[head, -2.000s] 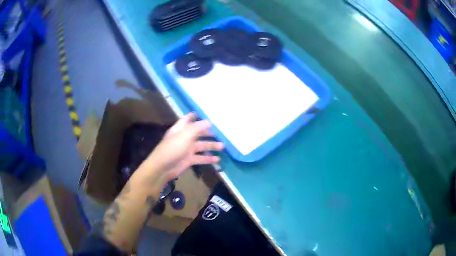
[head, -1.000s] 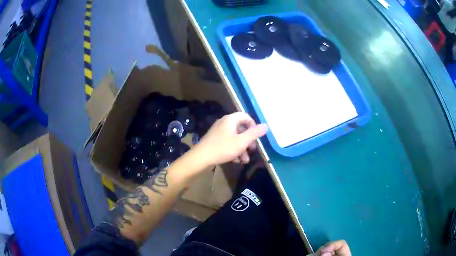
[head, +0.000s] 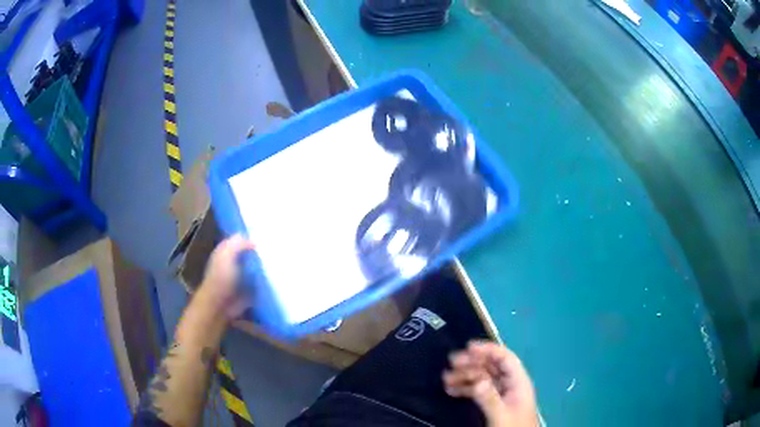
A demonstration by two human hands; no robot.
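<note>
My left hand (head: pixel 223 279) grips the near left edge of the blue tray (head: pixel 296 133), with the fingers partly hidden by the rim. The tray is tilted and held over the bench edge, its left part above the cardboard box. Several black speaker plates (head: pixel 396 238), blurred by motion, lie heaped at the tray's right end. The white bottom shows at the left. My right hand (head: pixel 487 375) is at the bench edge below the tray, empty, with its fingers loosely curled and apart.
The cardboard box (head: pixel 358 334) stands on the floor, mostly hidden under the tray. A stack of black trays (head: pixel 406 17) sits at the bench's far end. The recessed conveyor (head: pixel 633 108) curves along the right. Yellow-black tape (head: pixel 170 100) and a blue-topped box (head: pixel 75 350) are on the left.
My left hand has taken hold of the blue tray, lifted it from the bench and moved it left over the box, turning it. The plates are now at its right end. More of my right hand shows.
</note>
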